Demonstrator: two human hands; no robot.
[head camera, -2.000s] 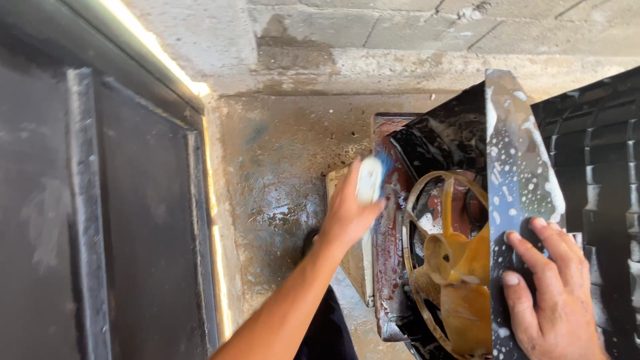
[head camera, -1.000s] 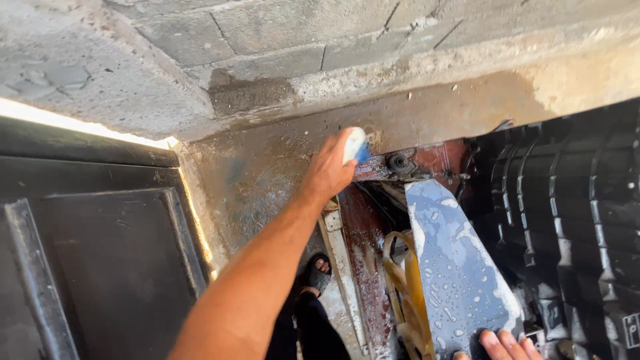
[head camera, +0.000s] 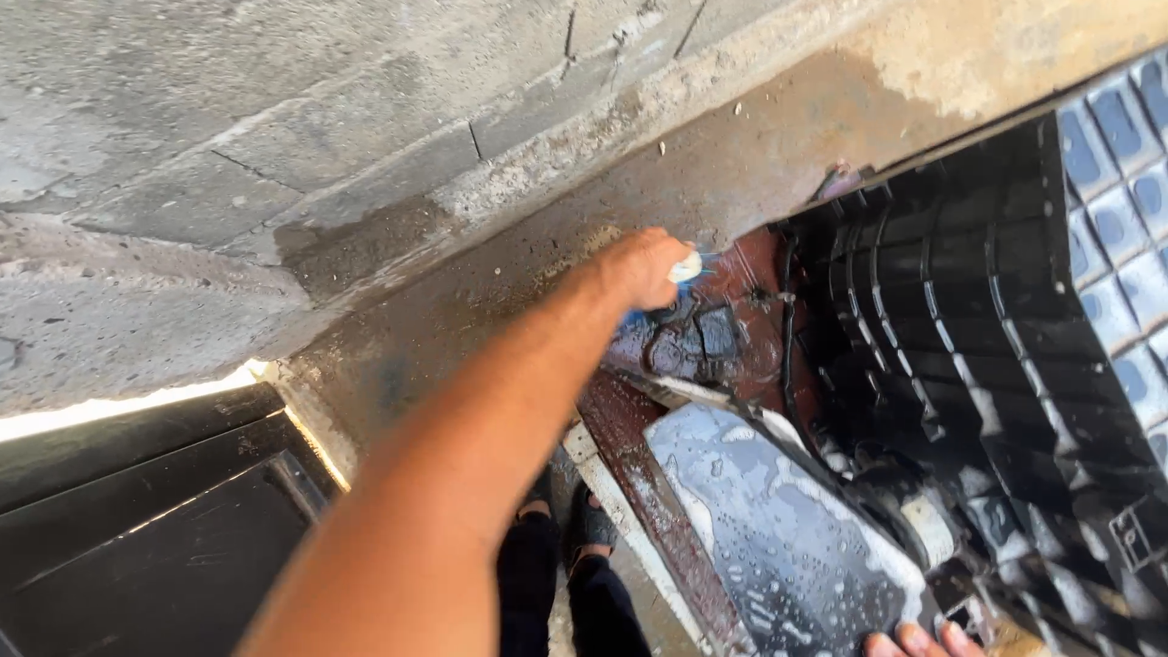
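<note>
My left hand (head camera: 648, 265), at the end of my outstretched arm, grips a scrub brush (head camera: 686, 266) with a whitish back and blue bristles. The brush is over a wet, dark red metal base (head camera: 744, 265), beside a dark motor-like part (head camera: 716, 330). Only the fingertips of my right hand (head camera: 922, 641) show at the bottom edge; they rest on the lower end of a grey metal panel (head camera: 776, 511) covered with suds and drops. The rest of that hand is out of frame.
A black ribbed plastic housing (head camera: 949, 283) stands at the right, near blue-and-white tiles (head camera: 1127, 192). A concrete block wall (head camera: 365, 137) runs behind the wet floor (head camera: 438, 319). A black door (head camera: 164, 538) is at lower left; my sandalled feet (head camera: 593, 525) are below.
The left hand has moved with the brush from beside the base to over its far end. My right hand has stayed at the panel. The view has tilted; the yellow fan no longer shows.
</note>
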